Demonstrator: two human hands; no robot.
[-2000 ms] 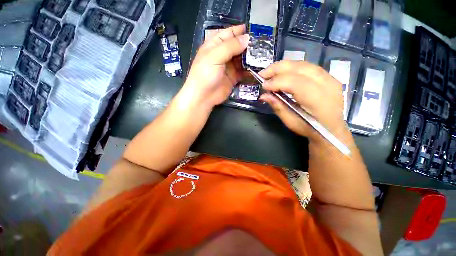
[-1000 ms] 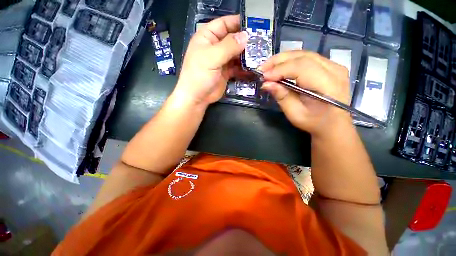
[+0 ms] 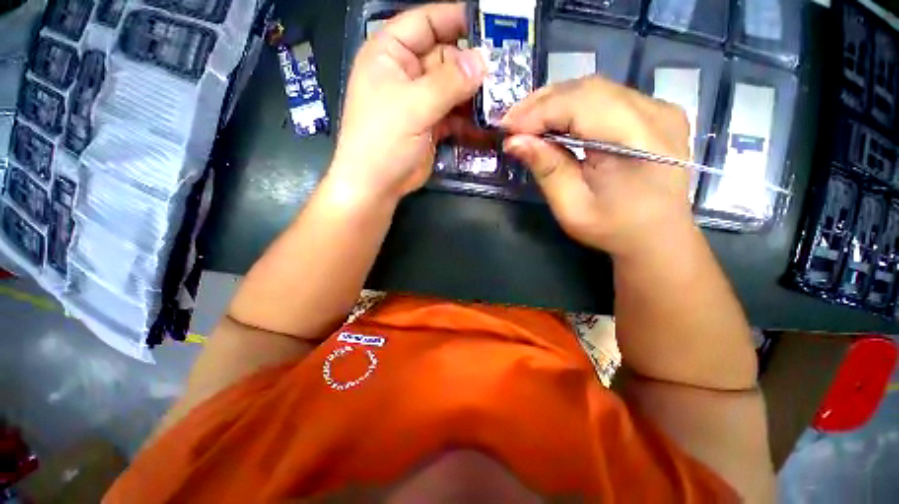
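Observation:
My left hand (image 3: 409, 98) is bare and holds a phone unit (image 3: 508, 69) upright over the clear tray. The unit has a black housing edge, a pale screen end cut off by the top of the picture, a blue band and a silvery keypad end. My right hand (image 3: 611, 157) is bare and holds a thin silvery tool (image 3: 651, 156) like a pen. The tool's tip is at the unit's lower end, mostly hidden by the fingertips. The clear blister tray (image 3: 715, 219) lies below and right of the hands, with pale-screened boards in its pockets.
A loose blue-and-white circuit board (image 3: 302, 89) lies left of the hands on the dark green mat (image 3: 473, 251). Stacked whitish trays (image 3: 128, 187) with black housings stand at left. A dark component tray (image 3: 843, 221) is at right. A red bin (image 3: 856, 384) is at lower right.
The tool has swung from a steep slant to nearly level, its free end now further right and higher. The phone unit has moved slightly up in the picture, still in my left hand.

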